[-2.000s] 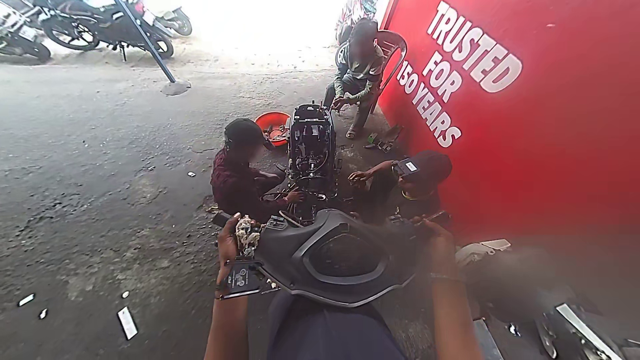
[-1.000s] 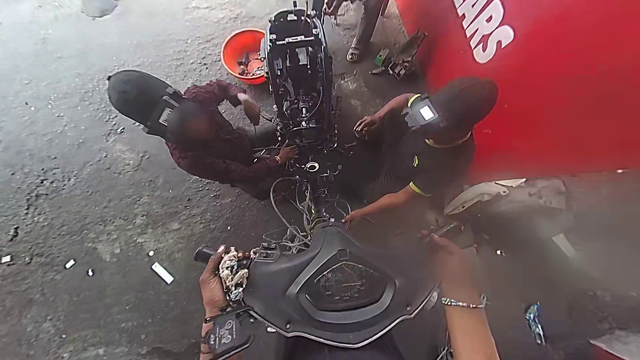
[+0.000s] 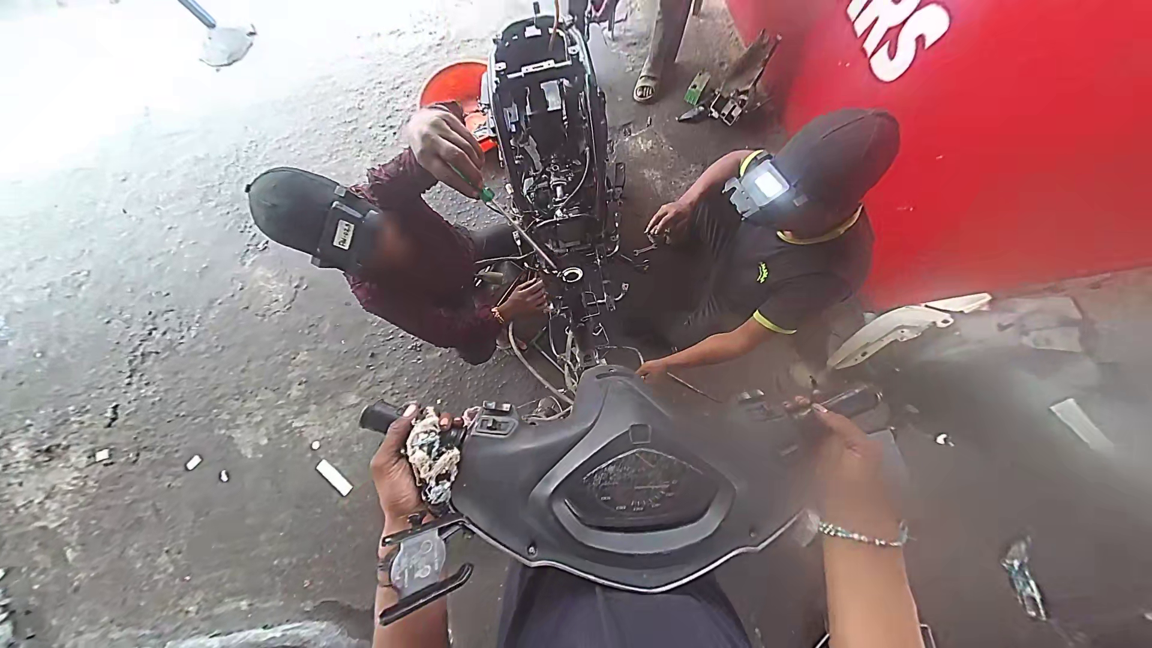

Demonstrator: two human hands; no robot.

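A dark plastic scooter handlebar cover with its speedometer faces me, low in the middle of the head view. My left hand is closed round the left handlebar end, beside the black grip, with a bundled rag against the fingers. At the opposite end, my right hand is on the bar near the right grip; blur hides part of its fingers. Cables run in front of the cover toward the stripped scooter frame.
One person in a cap crouches left of the frame, a green-handled screwdriver in one hand. Another person in a cap crouches at the right. An orange basin, a pale body panel and a red wall stand around.
The view has moved closer to the frame. The person at left has raised a hand with a screwdriver over the frame. Both my hands stay at the handlebar.
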